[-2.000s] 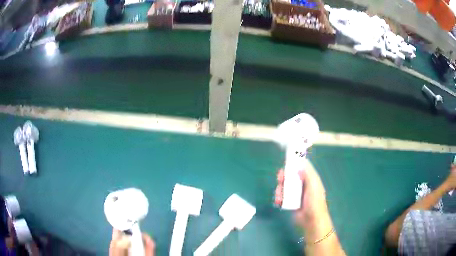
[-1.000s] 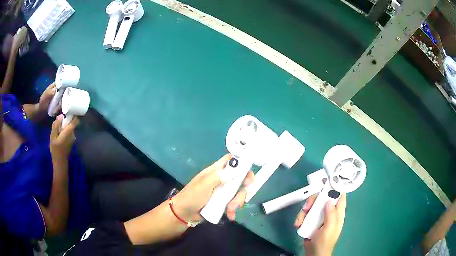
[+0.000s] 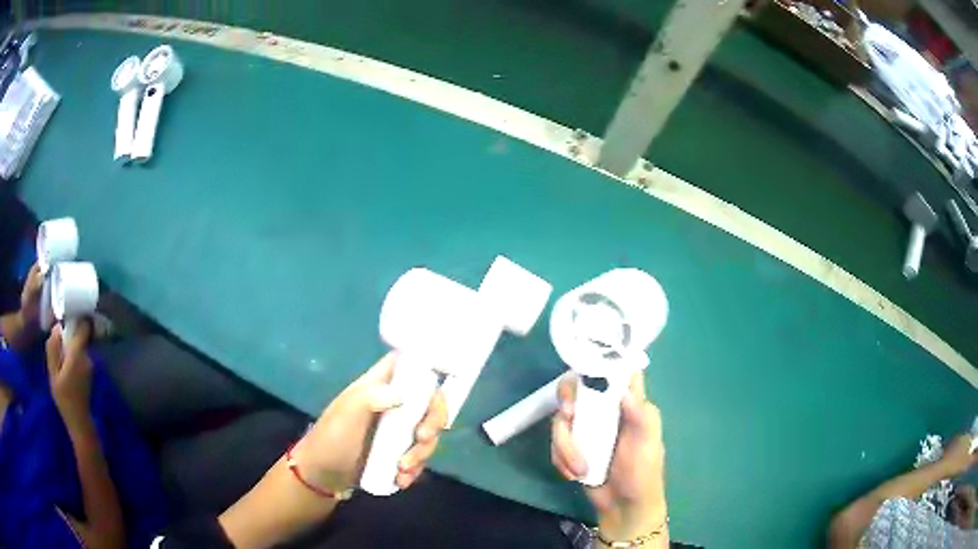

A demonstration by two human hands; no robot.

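My left hand (image 3: 370, 424) is closed around the handle of a white handheld fan (image 3: 427, 322), whose head points up. My right hand (image 3: 617, 445) holds a second white fan (image 3: 601, 327) by its handle; its round open face and dark oval panel face me. Two more white fans lie on the green worktop: one (image 3: 515, 295) behind the left-hand fan and partly hidden by it, and one (image 3: 525, 413) whose head is hidden behind the right-hand fan.
Two fans (image 3: 148, 102) lie side by side at the upper left, near a white ridged block (image 3: 24, 120). A person in blue (image 3: 70, 429) holds two fans at the left. A pale rail (image 3: 450, 97) and post (image 3: 670, 75) border the belt. Another person's arm (image 3: 912, 488) is at lower right.
The view has swung right and down a little. The left-hand fan has turned, so its open face no longer shows. The right-hand fan now faces me more squarely.
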